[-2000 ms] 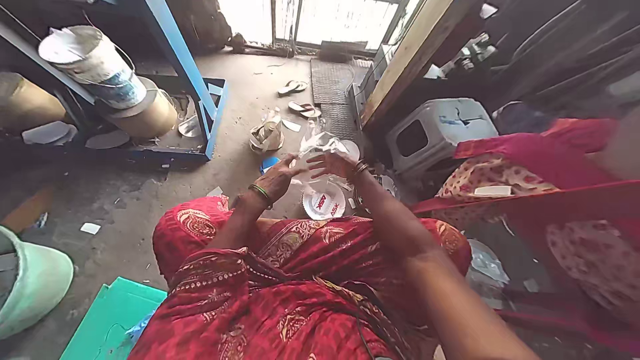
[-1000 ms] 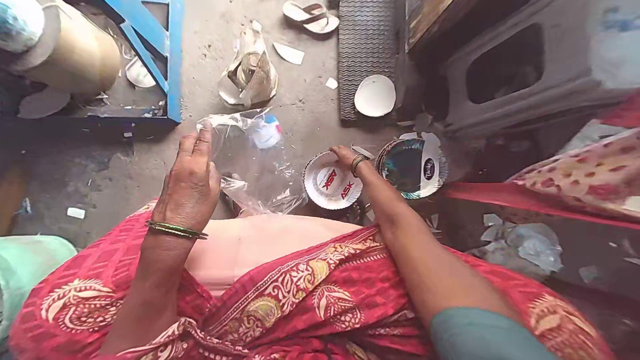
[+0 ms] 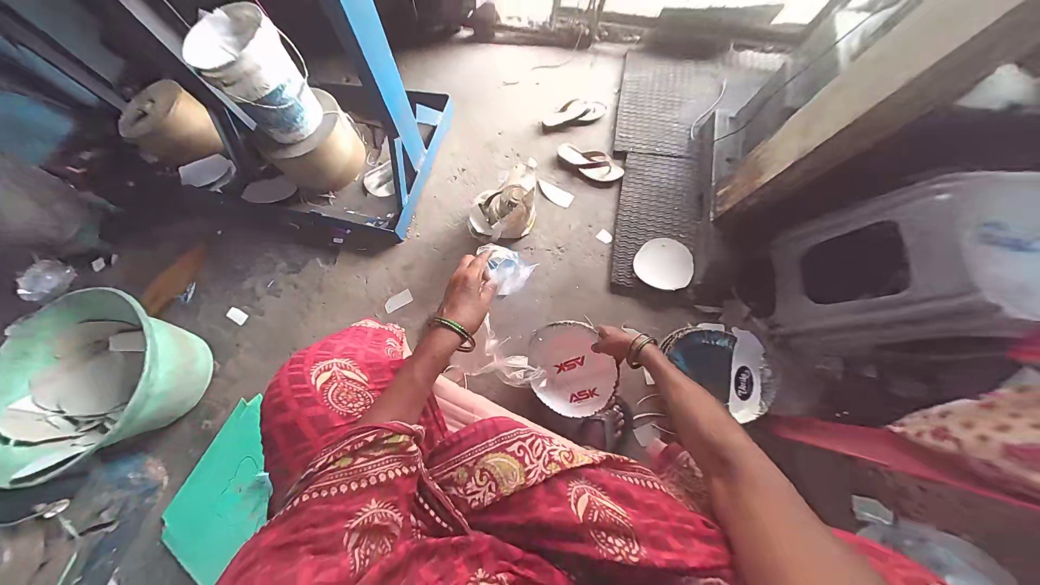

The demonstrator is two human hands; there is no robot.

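My right hand (image 3: 615, 343) has its fingers closed at the upper right rim of a round white printed paper plate (image 3: 574, 370), which may be the top of a stack. Just left of it lies crumpled clear plastic (image 3: 513, 370). My left hand (image 3: 471, 286) is farther forward, its fingertips at a small bundle of clear plastic with blue and white in it (image 3: 505, 268); whether it grips the bundle cannot be told. Right of my right wrist are dark and white round plates (image 3: 746, 380).
A green bucket of scraps (image 3: 175, 378) stands at left, beside a green sheet (image 3: 219, 496). A blue metal frame (image 3: 426, 191) holds rolls and a white pail (image 3: 260, 77). Ahead are sandals (image 3: 591, 162), a torn bundle (image 3: 505, 207) and a ribbed mat (image 3: 658, 195). A grey plastic stool (image 3: 926, 195) is at right.
My left hand has moved from the spread clear plastic at left to the small blue and white bundle. The clear plastic is now crumpled beside the plate. My right hand stays at the plate's rim.
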